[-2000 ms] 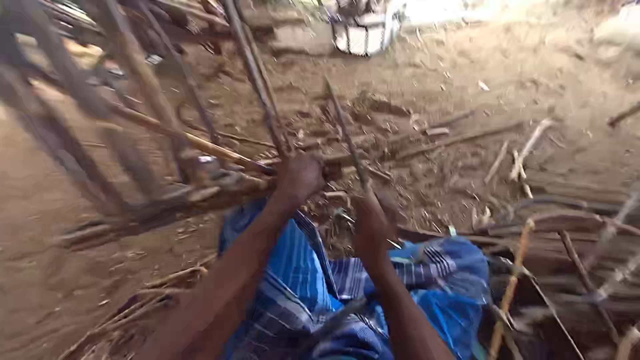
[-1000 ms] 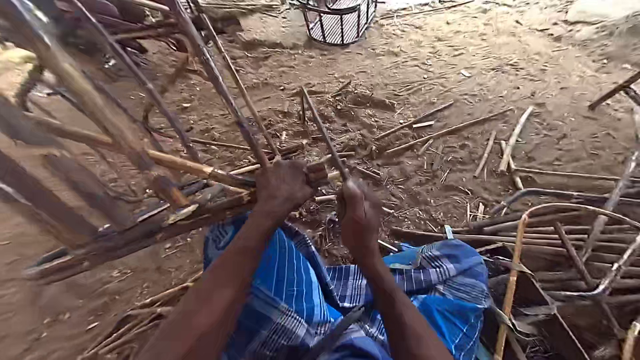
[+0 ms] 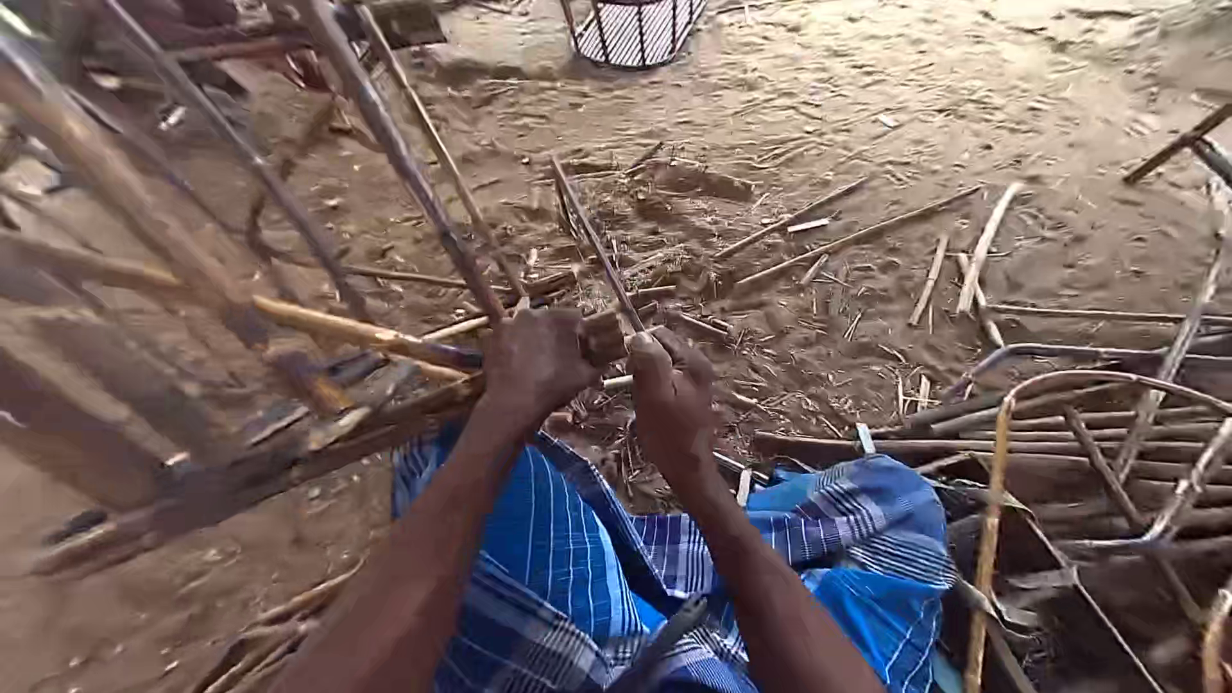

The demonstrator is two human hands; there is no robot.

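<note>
A frame of wooden poles and canes (image 3: 385, 423) extends from the lower left up to my left hand (image 3: 544, 361). That hand is closed around the frame's right end, where an upright cane (image 3: 414, 183) meets the lower bar. Just to its right, my right hand (image 3: 672, 390) grips a thin dark stick or blade (image 3: 597, 241) that points up and away; its exact kind cannot be told. The two hands are close together above my lap, which a blue checked cloth (image 3: 549, 520) covers. My left fingers hide the joint.
To the right lie a pile of canes (image 3: 1059, 433) and a bent cane hoop (image 3: 1001, 462). Cut sticks (image 3: 857, 236) and shavings are scattered on the sandy ground ahead. A slatted basket-like object (image 3: 640, 34) stands at the top. More poles rise at the left.
Both hands keep their holds. The thin dark piece in my right hand stays pointed up and away. The view has shifted slightly.
</note>
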